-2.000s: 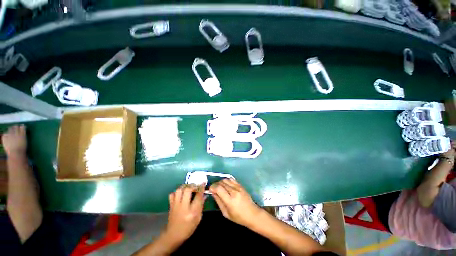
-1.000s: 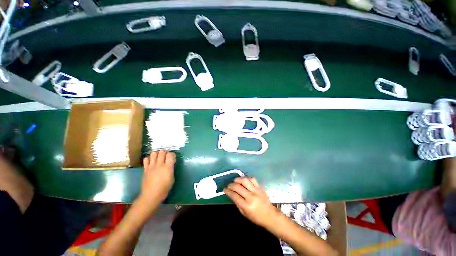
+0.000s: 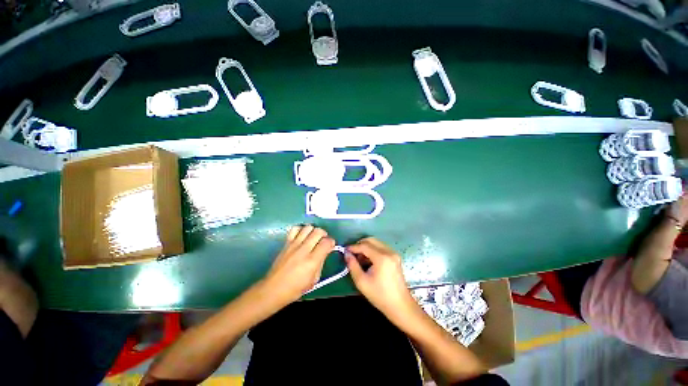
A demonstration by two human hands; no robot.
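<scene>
A white coiled cable is between my hands near the bench's front edge; its head is hidden under my left hand. My left hand is closed over the left part of the loop. My right hand pinches the loop's upper right side with thumb and fingers. Whether a tie is in the fingers is too small to tell. Waiting cables lie overlapped in a short column beyond my hands. A pile of loose white ties lies left of them.
An open carton of ties stands at left. A white rail borders the conveyor with scattered cables. Stacked cables stand at far right. A carton of bundled cables is below the bench edge. Neighbours' arms show at both sides.
My left hand has moved from the tie pile to the cable, and both hands are now together on it. The view has shifted, and another cable shows on the conveyor at right.
</scene>
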